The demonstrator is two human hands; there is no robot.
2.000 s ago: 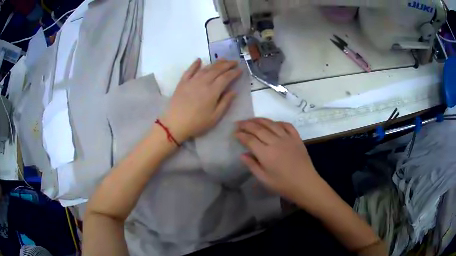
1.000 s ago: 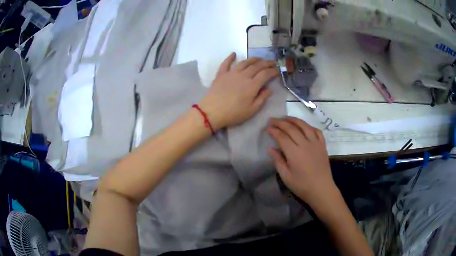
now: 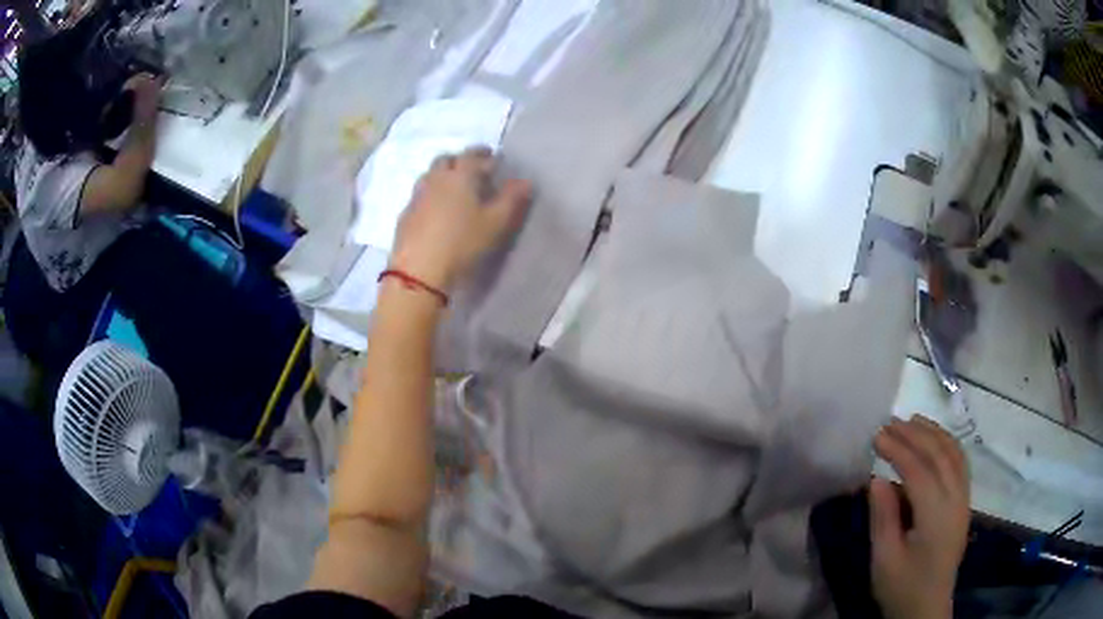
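Observation:
The light grey garment cloth [image 3: 677, 327] lies across the table, its right end near the machine's presser foot [image 3: 925, 242], and drapes over the front edge. My left hand [image 3: 454, 218], with a red string bracelet, is on the left pile, over the edge of a white sheet [image 3: 405, 157] and grey cut pieces [image 3: 569, 157]. Whether its fingers grip anything cannot be told. My right hand [image 3: 925, 496] is at the right edge of the garment cloth, fingers bent; whether it pinches the cloth is unclear.
The sewing machine head [image 3: 1016, 157] is at upper right. Snips [image 3: 1062, 377] lie on its bed, and a shiny metal guide [image 3: 937, 345] is beside the foot. A white fan [image 3: 117, 426] stands at lower left. Another person [image 3: 73, 181] is at upper left. Blue clips sit at the right table edge.
My left hand has left the cloth by the presser foot and moved left to the pile. My right hand stays near the cloth's right edge, lower in view. The view has swung left.

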